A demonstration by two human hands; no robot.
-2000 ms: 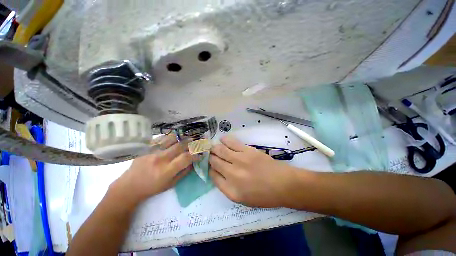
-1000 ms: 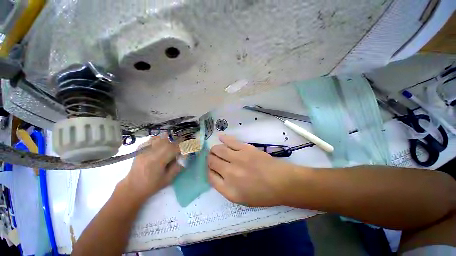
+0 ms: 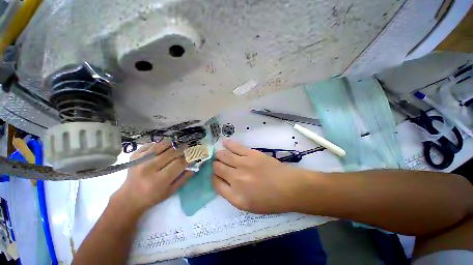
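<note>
A mint-green cloth piece (image 3: 198, 196) lies on the machine bed, its upper end at the presser foot and needle area (image 3: 193, 135) beside a tan block (image 3: 196, 153). My left hand (image 3: 155, 173) lies left of the block, fingertips at the cloth's edge and partly behind the hose-like arm. My right hand (image 3: 249, 178) lies flat along the cloth's right edge, fingers together. The off-white machine head (image 3: 233, 46) with its ridged tension dial (image 3: 83, 146) hides part of the needle area.
Right of the needle lie black snips (image 3: 290, 155), a grey pointed tool (image 3: 290, 117) and a white-handled tool (image 3: 319, 140). More mint cloth (image 3: 358, 124) hangs over the front edge. Dark-handled scissors (image 3: 441, 142) and a blue-tipped pen (image 3: 441, 111) are far right. A blue basket rim (image 3: 41, 207) stands left.
The machine head appears shifted left in view. My left hand has moved slightly from its curled pose a second ago, its fingers now more spread beside the block. My right hand is nearly still.
</note>
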